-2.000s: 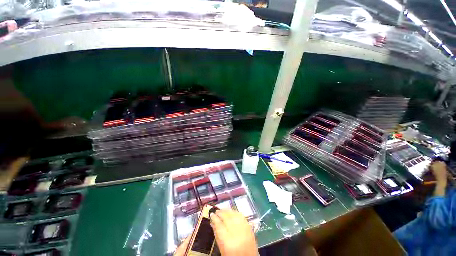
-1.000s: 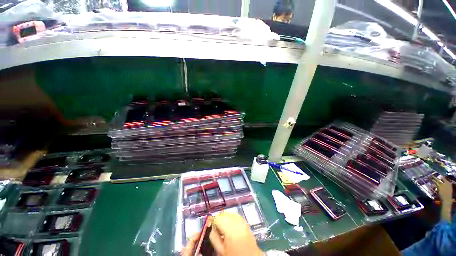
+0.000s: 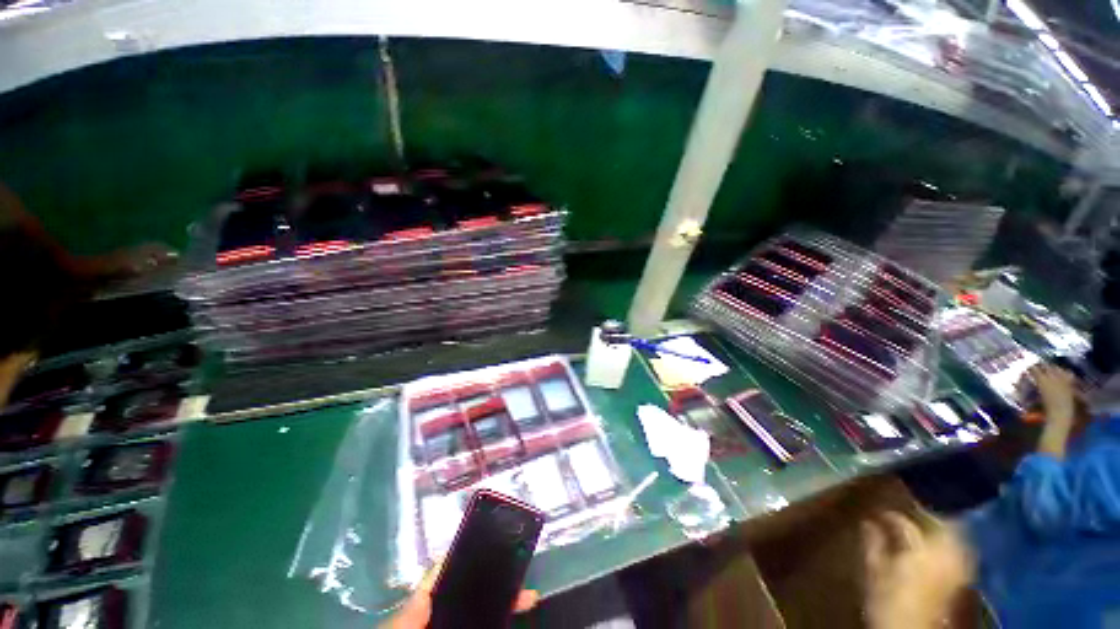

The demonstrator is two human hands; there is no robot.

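My left hand [image 3: 415,605] is at the bottom centre, mostly cut off by the edge. It holds a dark phone with a thin red edge [image 3: 488,559], screen side up, with fingertips at its right edge. A large blurred hand [image 3: 915,571] is at the lower right beside a blue sleeve. It appears to be my right hand, but ownership and finger state are unclear. The panel sheet [image 3: 522,472], a red and white grid in clear plastic, lies behind the phone. Clear film [image 3: 332,516] lies along its left side.
Stacked blister trays [image 3: 381,295] stand at the rear. Phones in a tray [image 3: 92,541] lie left. A white bottle [image 3: 608,356], blue pen [image 3: 669,351], crumpled white piece [image 3: 673,442] and tilted tray [image 3: 823,322] are right of centre. A post [image 3: 706,172] rises behind. Another person's hand [image 3: 1054,399] is far right.
My right hand has left the phone. The phone has turned from edge-on to show its dark face. A blurred hand has appeared at the lower right. The view has tilted down.
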